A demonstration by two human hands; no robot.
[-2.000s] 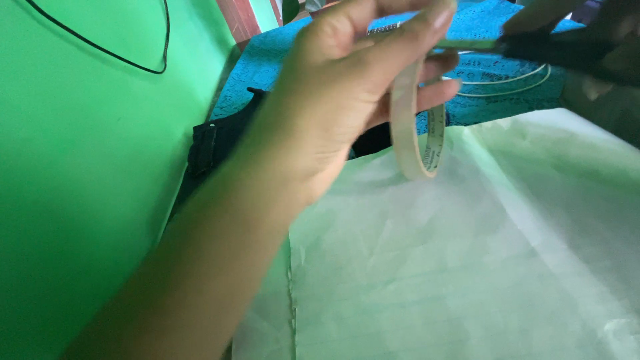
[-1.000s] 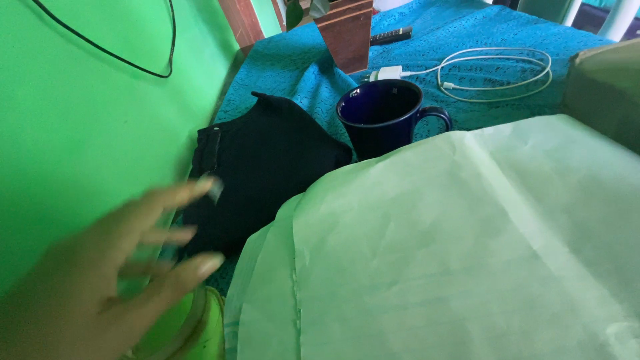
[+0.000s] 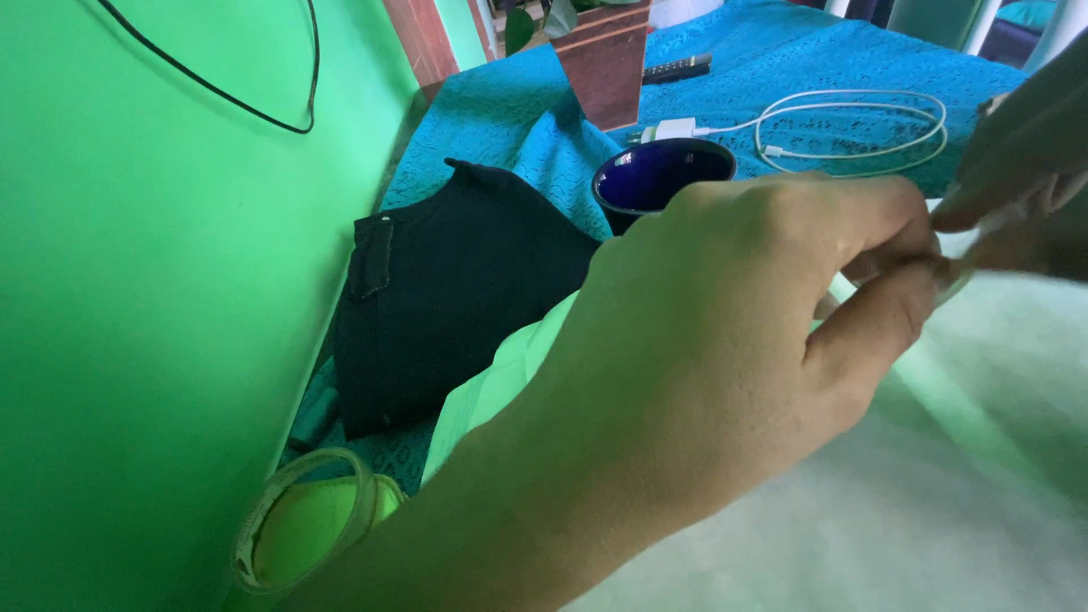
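Observation:
My left hand reaches in from the bottom, its thumb and fingers pinched together over a large sheet of white paper. At the right edge, the fingertips of my right hand meet those of my left. Whatever lies between the fingertips is too small and hidden to make out. A roll of clear tape stands tilted at the lower left, beside my left forearm, against a yellow-green object. Behind my left hand is a dark blue mug, partly covered.
Black folded cloth lies on the blue lace tablecloth near the green wall. Farther back are a brown plant pot, a remote control and a white charger with a coiled cable. A black cord hangs on the wall.
Two seconds ago my left hand held the tape roll up beside a dark tool in my right; the roll now rests at the lower left. My left hand has moved from there to meet my right.

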